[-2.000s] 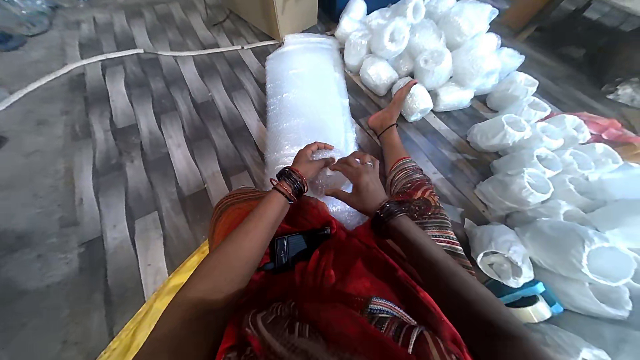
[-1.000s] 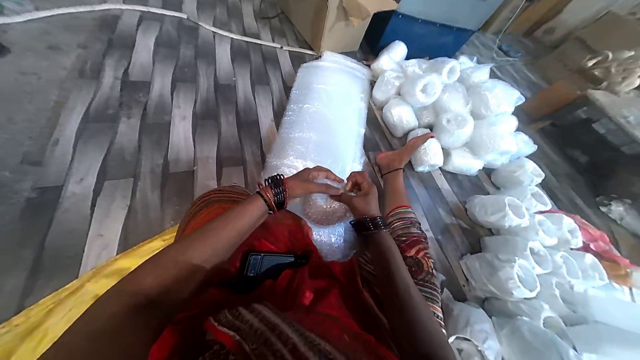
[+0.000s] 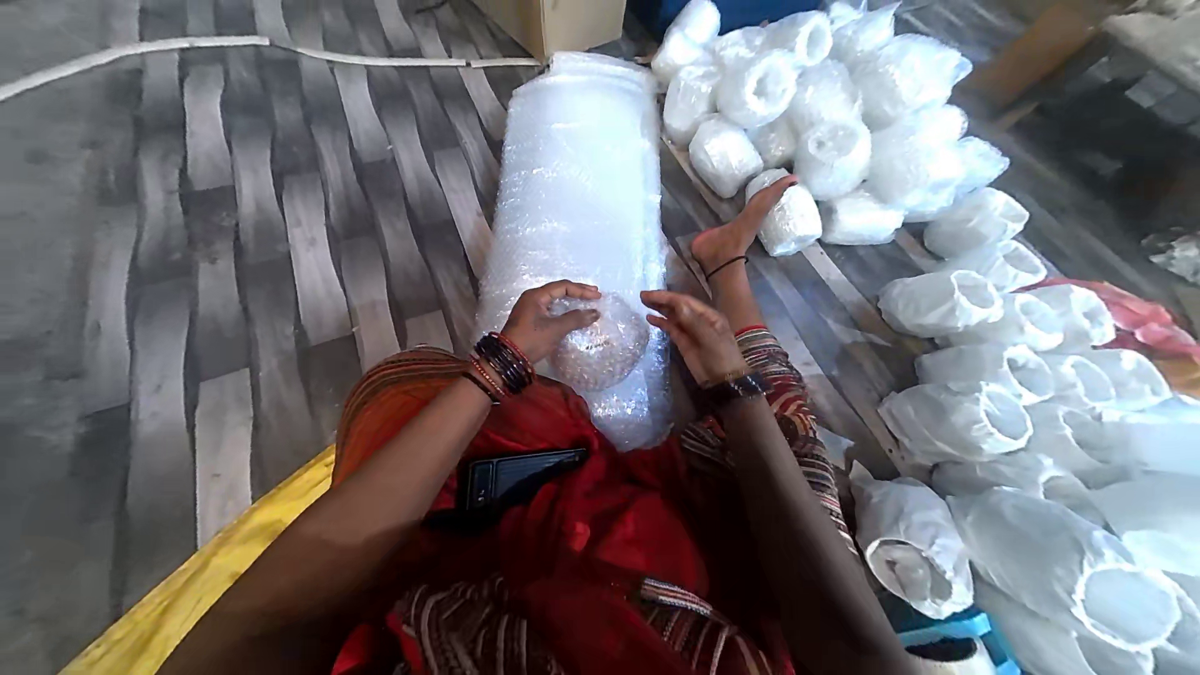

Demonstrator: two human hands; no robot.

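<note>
A long roll of bubble wrap (image 3: 581,178) lies on the floor in front of me, its near end at my lap. On that near end rests a rounded bundle of bubble wrap (image 3: 600,347); what it wraps cannot be made out. My left hand (image 3: 553,319) is at the bundle's upper left edge, with fingers and thumb curved around a bit of clear film. To the right of the bundle, my right hand (image 3: 689,328) is raised a little away from it, fingers apart and holding nothing that I can see.
Bubble-wrapped bundles (image 3: 834,150) are heaped beyond my foot. White-wrapped hollow pieces (image 3: 956,412) lie in rows at the right, near a blue tape dispenser (image 3: 984,637). A cardboard box (image 3: 553,23) stands beyond the roll. A black phone-like object (image 3: 520,473) lies on my lap.
Both hands were close together over the bundle one second ago; now they are apart, the right hand off to the right. The view has shifted.
</note>
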